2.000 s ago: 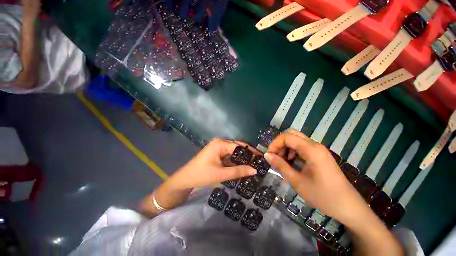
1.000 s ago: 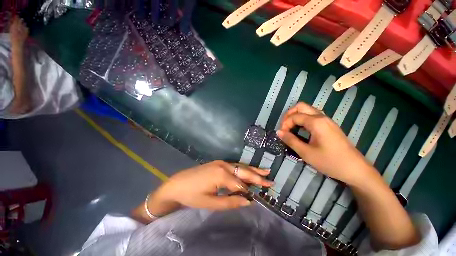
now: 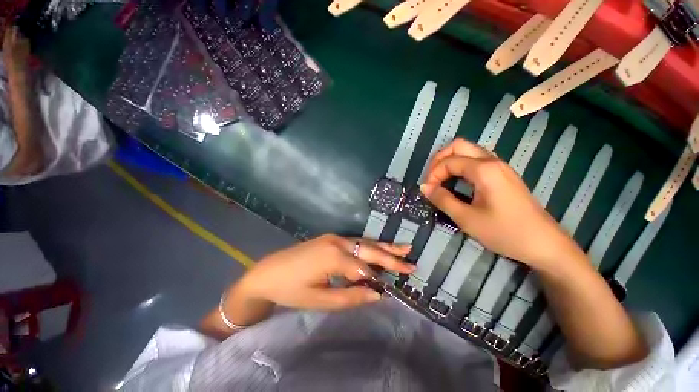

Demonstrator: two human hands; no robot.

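Several wristwatches with pale grey-green straps lie side by side on the green bench. The leftmost watch face [image 3: 385, 196] is dark with pale print. The second watch face [image 3: 416, 207] also shows pale print, and my right hand [image 3: 479, 191] is over its upper right corner, thumb and forefinger pinched together; whether a film sticker is between them cannot be told. My left hand [image 3: 318, 269] rests with fingers spread on the lower straps and buckles of the leftmost watches, holding nothing visible. My right hand and forearm hide several faces to the right.
A pile of printed film sticker sheets [image 3: 253, 73] lies at the upper left. A red tray [image 3: 590, 46] with beige strap ends crosses the upper right. Another person's arm and pale sleeve [image 3: 57, 122] show at far left, above a grey floor with a yellow line [image 3: 180, 214].
The film strip held in my hands two seconds ago is gone from them. My left hand has moved down onto the straps, and my right hand has moved over the second watch.
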